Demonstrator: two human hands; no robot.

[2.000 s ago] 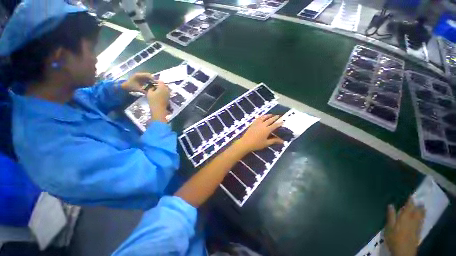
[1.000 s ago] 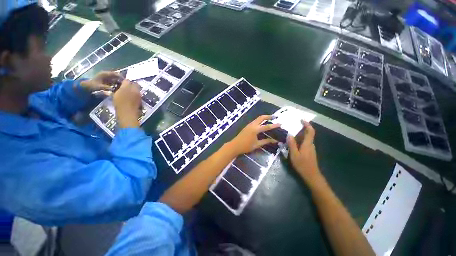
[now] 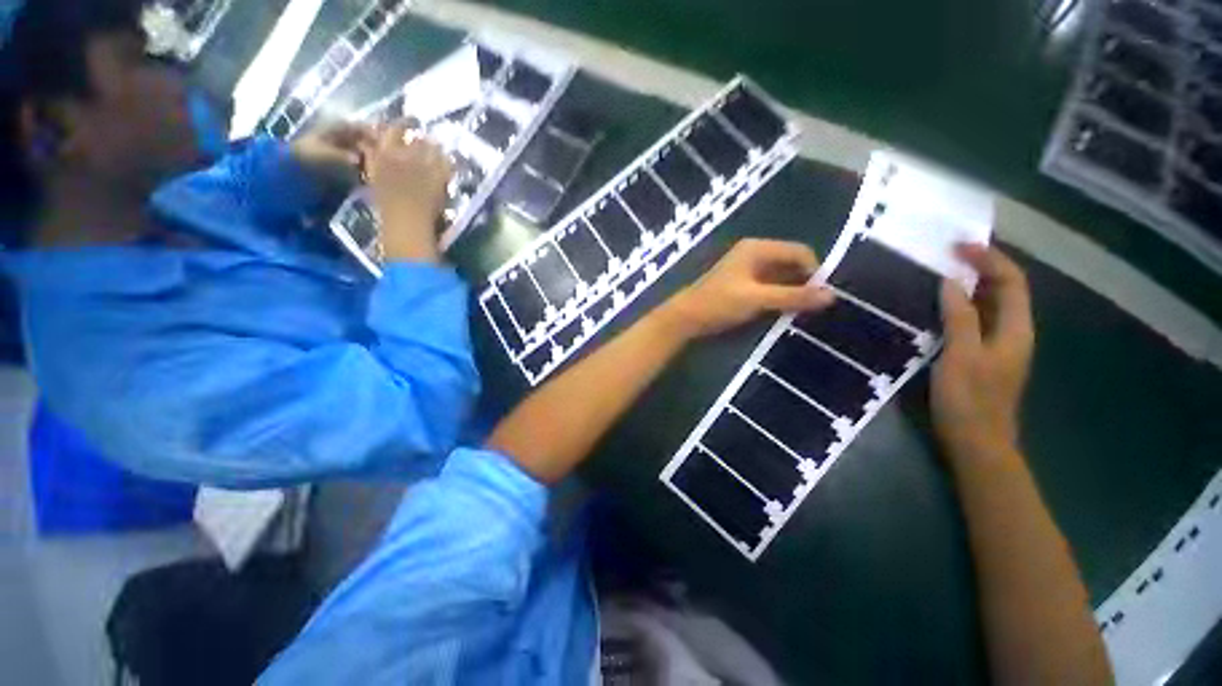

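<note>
A long white sticker sheet (image 3: 824,359) with a row of black rectangles lies slanted in front of me; its far end is bare white. My left hand (image 3: 751,288) pinches the sheet's left edge beside the farthest black rectangle. My right hand (image 3: 985,335) holds the right edge near the bare white end, thumb and fingers at the border. That end looks slightly raised. Whether a black piece is lifted off cannot be told.
Overlapping spare sticker sheets (image 3: 643,215) lie to the left. A neighbour in a blue smock (image 3: 241,362) works over a tray (image 3: 516,134). A dark flat plate (image 3: 550,181) lies between us. A used liner (image 3: 1179,590) is at lower right, a filled tray (image 3: 1139,107) at upper right.
My right hand came from the used liner at the right to the sheet. My left hand now pinches the sheet's edge instead of lying over it. The view has moved closer.
</note>
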